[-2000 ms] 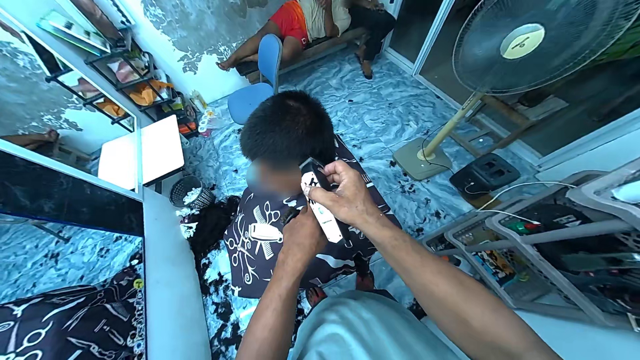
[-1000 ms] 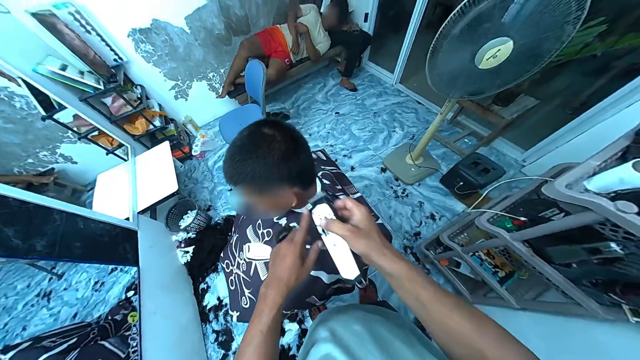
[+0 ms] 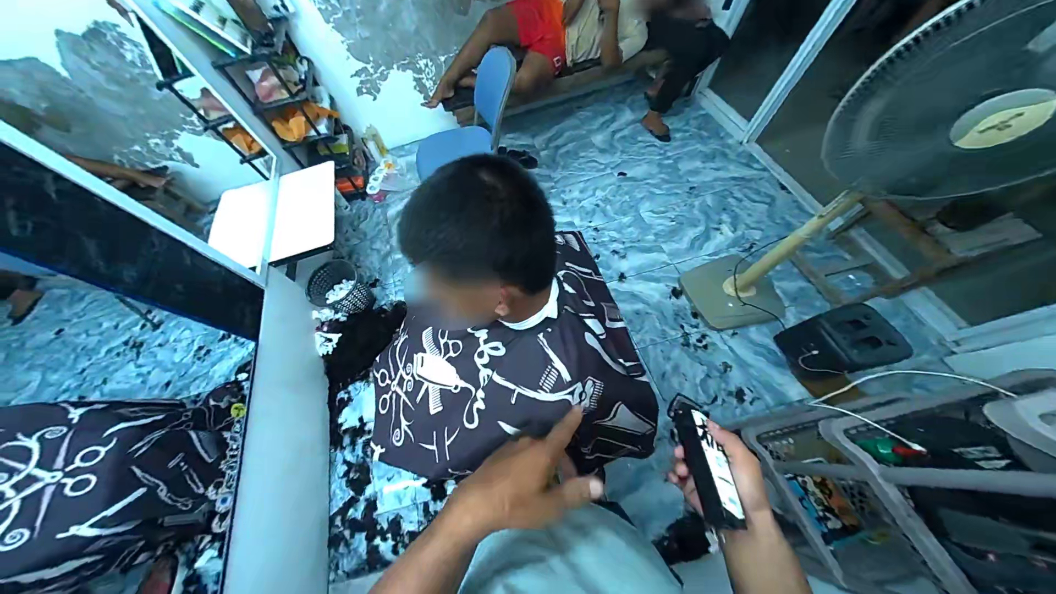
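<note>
A seated person with short dark hair [image 3: 483, 219] is draped in a dark barber cape [image 3: 528, 384] printed with scissors, combs and clippers; a white neck strip [image 3: 535, 316] circles the neck. My right hand [image 3: 742, 474] holds a black and white hair clipper [image 3: 709, 462] upright, to the right of the cape and apart from it. Over the cape's lower front is my left hand [image 3: 528, 487], fingers spread and the index finger extended, with nothing in it. Whether its fingertips touch the cape I cannot tell.
At right are a pedestal fan [image 3: 742, 289], a black box-like device [image 3: 843, 338] and a grey plastic shelf rack [image 3: 833, 437] with cables. A mirror, a white table [image 3: 304, 213] and a waste basket [image 3: 340, 285] line the left. Behind stands a blue chair [image 3: 493, 95]; people sit on a bench.
My right hand has moved away from the head and neck to the right, with the clipper in it. My left hand has lowered over the cape. The view has shifted closer to the seated person.
</note>
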